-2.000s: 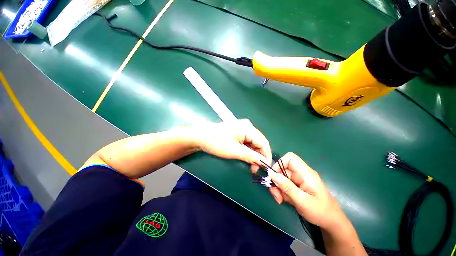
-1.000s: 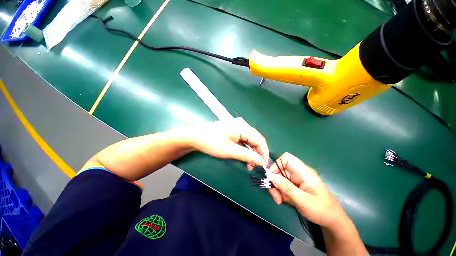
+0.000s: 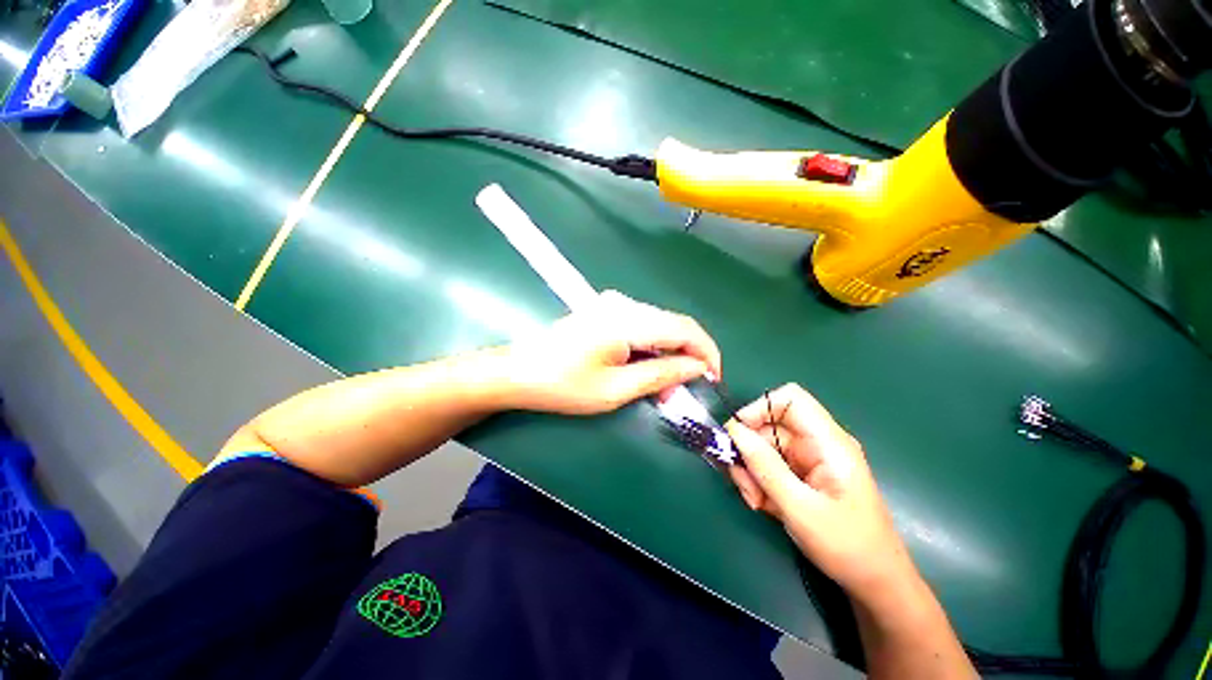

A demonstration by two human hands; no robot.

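My left hand [image 3: 618, 356] lies over the near end of a flat white ruler [image 3: 536, 250], with fingers curled over it. My right hand [image 3: 813, 489] pinches thin black wires [image 3: 774, 419] between thumb and fingers. The fanned wire ends [image 3: 705, 438], with small white tips, lie between my hands, over the ruler's near part. The rest of this bundle runs down past my right wrist. What the left fingertips hold, besides resting at the ruler, is hard to tell.
A yellow heat gun [image 3: 871, 219] stands behind my hands, its black cord [image 3: 492, 134] running left. A coiled black wire bundle [image 3: 1077, 585] lies at the right. A blue tray [image 3: 64, 60] and plastic bag [image 3: 186, 60] are at the far left.
My hands have moved slightly apart. The left fingers have shifted up off the wire tips, and the ruler's near part and the fanned ends show more between the hands.
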